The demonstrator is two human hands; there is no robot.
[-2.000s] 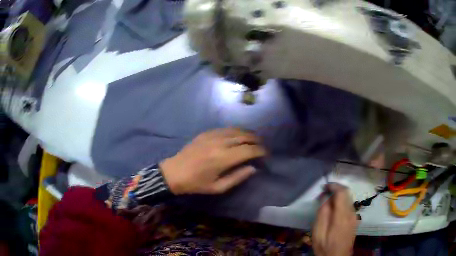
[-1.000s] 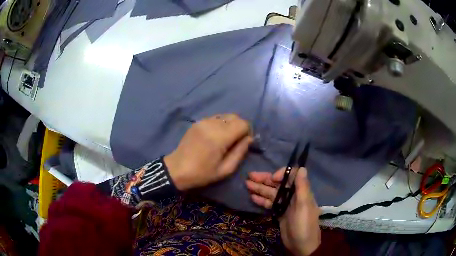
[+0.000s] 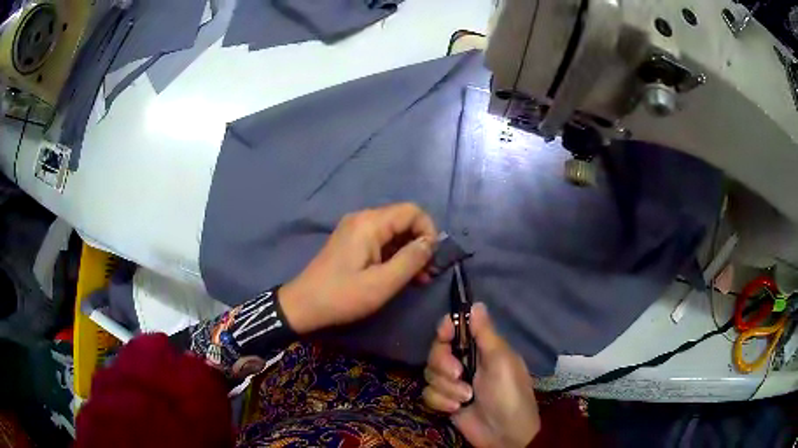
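Note:
The dark blue-grey garment panel (image 3: 367, 175) lies spread over the white table, with its upper right part under the lit head of the sewing machine (image 3: 560, 70). A straight seam line runs down it from the light. My left hand (image 3: 359, 267) pinches a small raised fold of the panel near the seam's lower end. My right hand (image 3: 481, 381) holds the black thread snips (image 3: 463, 328), palm turned up. The snips point away from me, with their tips at the pinched fold. The blades look close together.
Scissors with red and orange handles (image 3: 758, 346) lie at the right edge. Grey cut pieces (image 3: 166, 35) lie at the far left beside a cream machine (image 3: 35, 44). A yellow bin (image 3: 90, 306) stands at lower left. A dark twisted cord runs along the front right edge.
My right hand has brought the snips left, from beside the fold to its edge, and their blades have closed together. My left hand now lifts a small fold of cloth.

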